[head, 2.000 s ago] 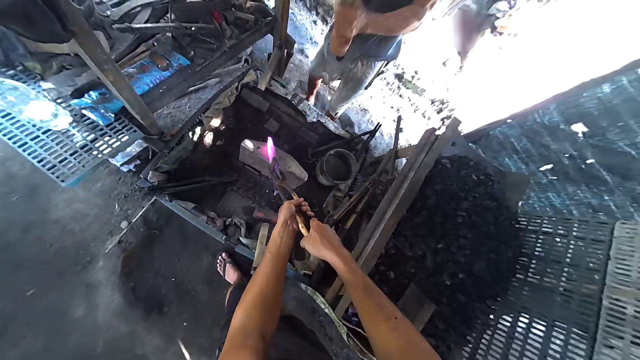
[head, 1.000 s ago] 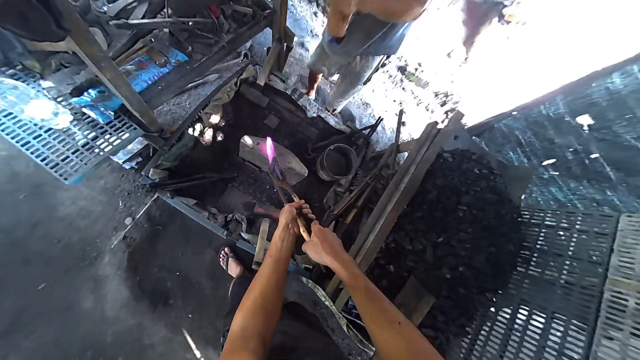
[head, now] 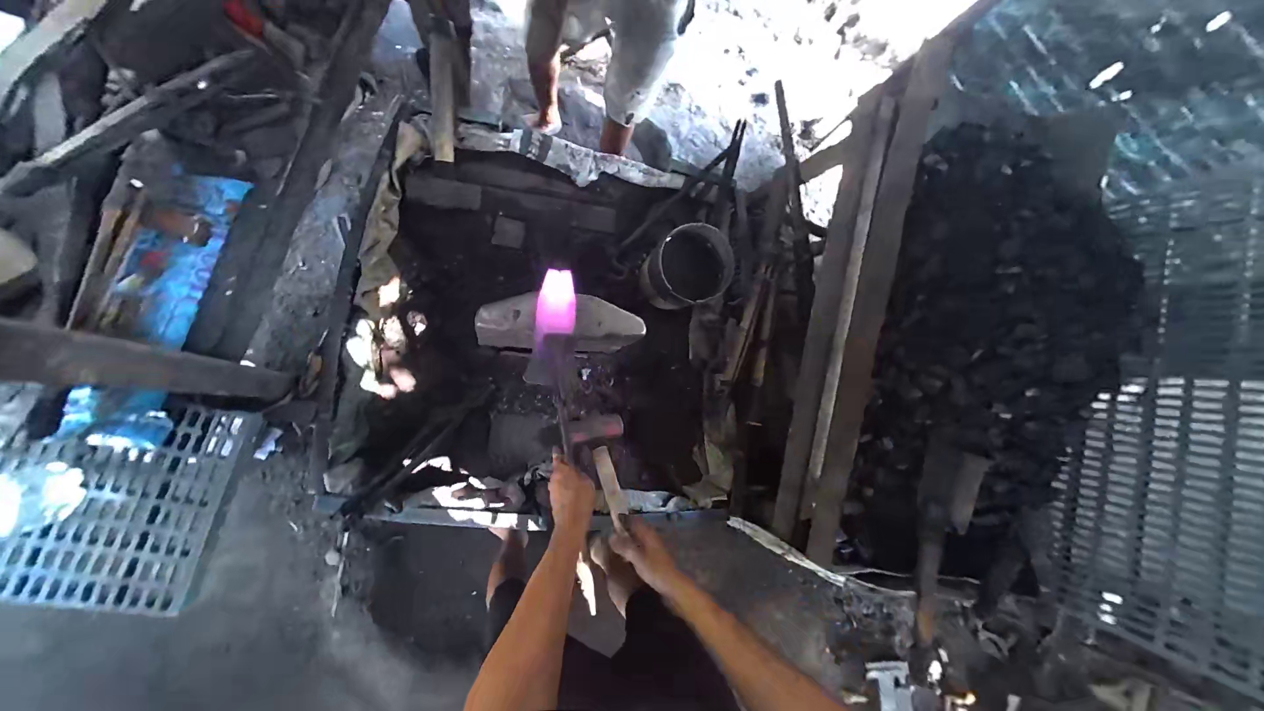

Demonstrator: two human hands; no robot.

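Note:
Across the middle of a low metal anvil lies a metal workpiece, its far end glowing pink-white. My left hand is closed around the near end of a thin dark shaft, which looks like tongs, leading up to the workpiece. My right hand grips the wooden handle of a hammer. The hammer's head is just right of the shaft, nearer to me than the anvil.
A round metal bucket stands right of the anvil. Wooden planks separate the pit from a charcoal heap. Rods lean beside the bucket. Another person's legs are at the far edge. A plastic grate lies left.
My hands, together on the shaft before, are now apart; my right hand is on the hammer. The glowing piece now lies across the anvil. The view has shifted and turned.

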